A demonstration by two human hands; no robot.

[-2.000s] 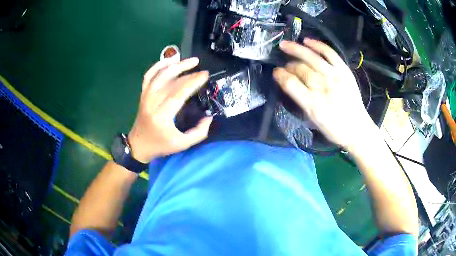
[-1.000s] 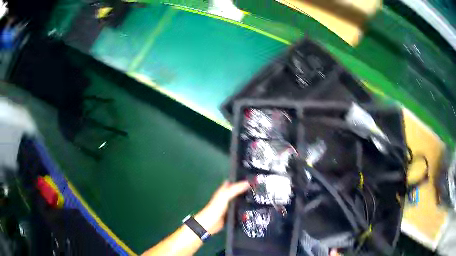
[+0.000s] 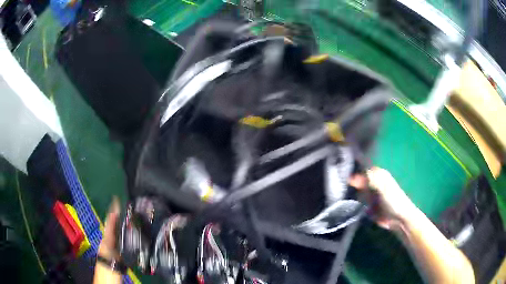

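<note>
A large black foam tray point(image 3: 288, 238) fills the middle of the blurred view, tilted. Several electronic units point(image 3: 215, 255) with red and white wires lie in a row of compartments along its near left side. Coiled black cables with yellow ties point(image 3: 256, 121) and silvery bagged small parts point(image 3: 333, 217) lie in its other compartments. My right hand point(image 3: 383, 199) is closed on the tray's right edge. My left hand point(image 3: 109, 236) is at the tray's lower left edge, partly cut off and blurred; its fingers' hold cannot be made out.
A green bench top point(image 3: 413, 147) is behind and right of the tray, with a white stand point(image 3: 438, 102) near it. A dark surface point(image 3: 105, 72) is at the upper left. Red and yellow objects point(image 3: 69, 230) sit by a blue mesh edge at the left. A tan board is at the far right.
The tray has turned, so the row of units now lies along its near side. The view has swung. My right hand now shows on the tray's right edge.
</note>
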